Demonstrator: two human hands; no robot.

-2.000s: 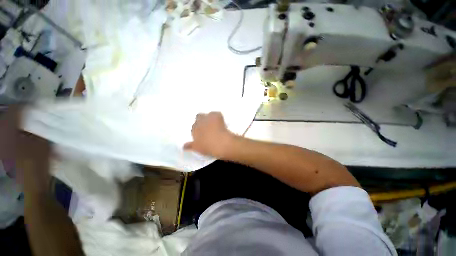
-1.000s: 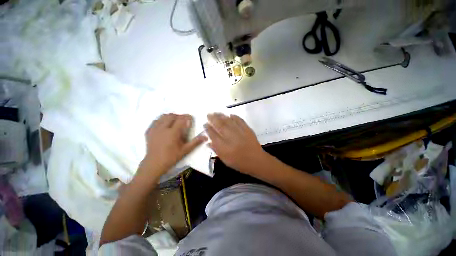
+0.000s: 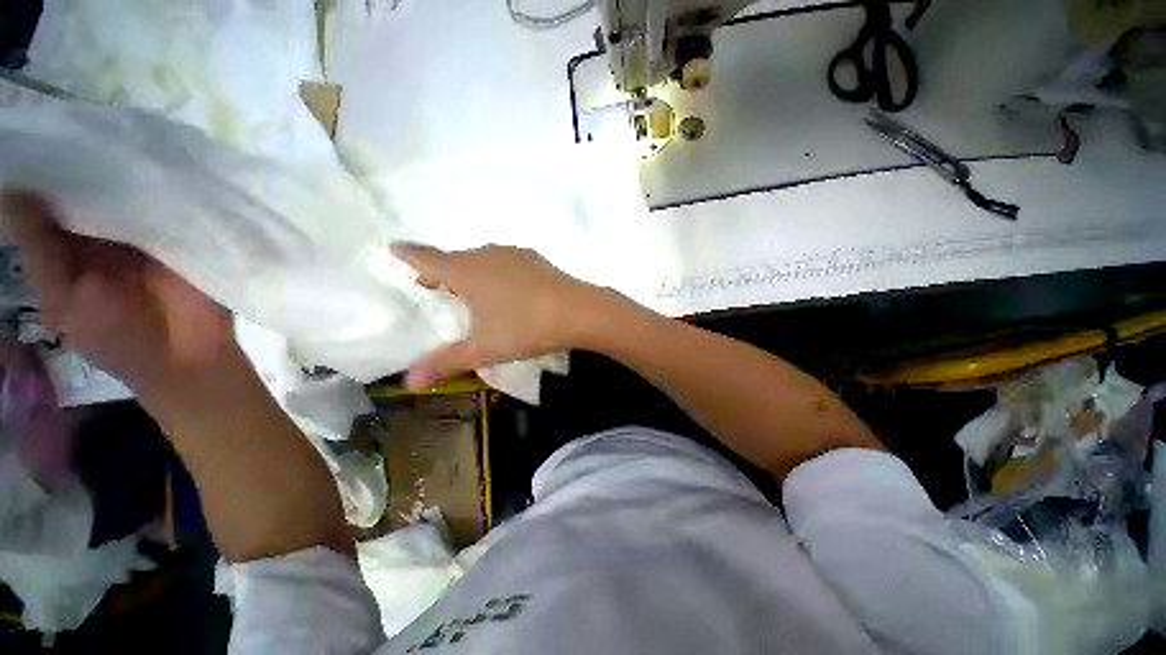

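Observation:
A white fabric piece (image 3: 275, 262) is stretched between my hands, lifted at the table's front left edge. My right hand (image 3: 492, 307) grips its right end between thumb and fingers, left of and nearer me than the needle area. My left hand (image 3: 128, 301) is at the far left, blurred, under the fabric's left part; its fingers are partly hidden, so its grip cannot be told. The sewing machine head (image 3: 639, 45) is cut off by the top edge. Its needle plate (image 3: 653, 124) is lit, with no fabric seen under the needle.
Black-handled scissors (image 3: 876, 64) and thread snips (image 3: 940, 163) lie right of the needle. A printed ruler scale (image 3: 818, 265) runs along the front edge. White cloth (image 3: 166, 58) is heaped at the upper left. A cardboard box (image 3: 435, 454) and clear plastic bags (image 3: 1068, 512) are below.
My hands were together on the fabric at the table edge. My left hand has moved far left, my right hand slightly left, and the fabric is now raised and spread between them.

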